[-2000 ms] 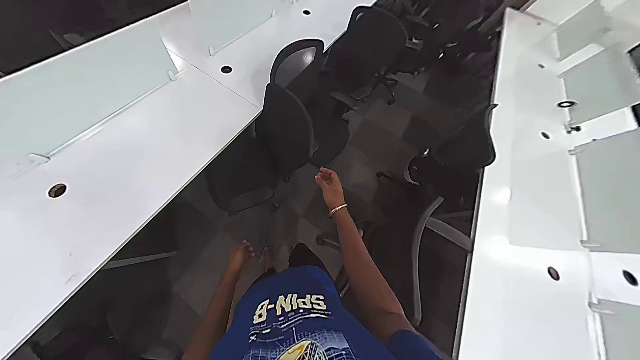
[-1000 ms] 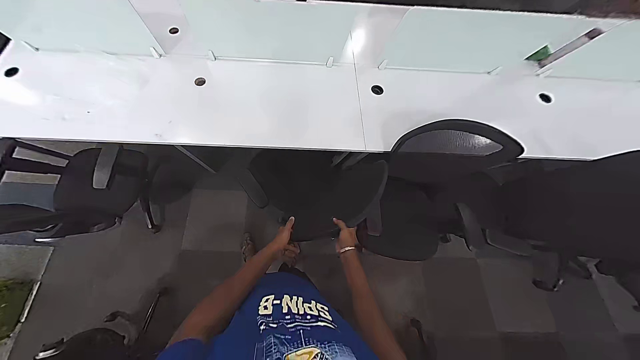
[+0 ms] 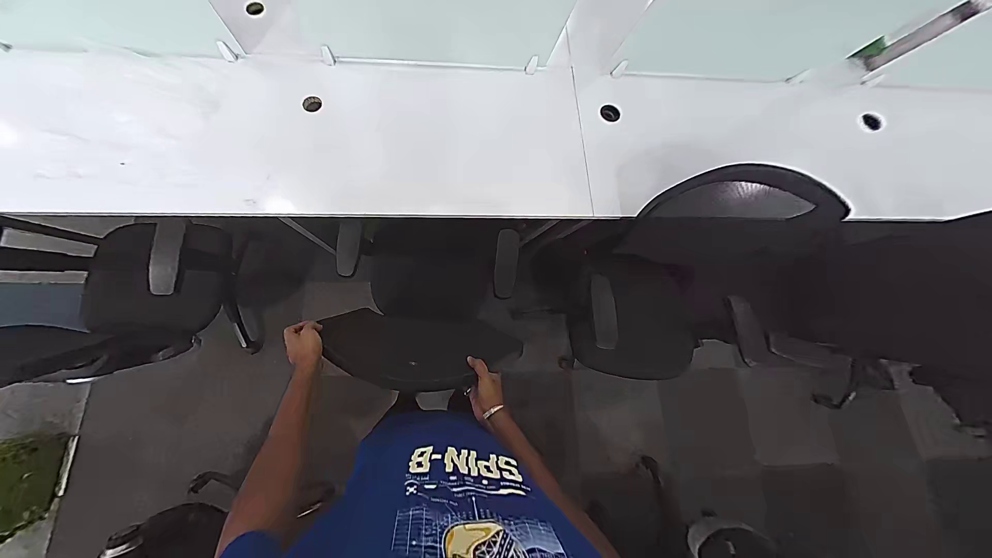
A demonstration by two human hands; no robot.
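A black office chair stands in front of me, its backrest (image 3: 418, 353) towards me and its seat (image 3: 426, 279) between two grey armrests, partly beneath the white desk (image 3: 434, 147). My left hand (image 3: 304, 345) grips the left end of the backrest, thumb on top. On its near edge, right of the middle, my right hand (image 3: 485, 390) is closed, with a bracelet at the wrist. The chair's base is hidden.
Another black chair (image 3: 632, 318) stands to the right, beside a mesh-backed one (image 3: 736, 201). At the left is a chair with a grey armrest (image 3: 165, 260). More chairs (image 3: 174, 531) lie behind me, near the bottom edge. Glass partitions (image 3: 434, 31) run along the desk.
The view has turned to face the desk. Both hands, free two seconds ago, have taken hold of the chair's backrest. Since one second ago, my left hand has moved out to its left end.
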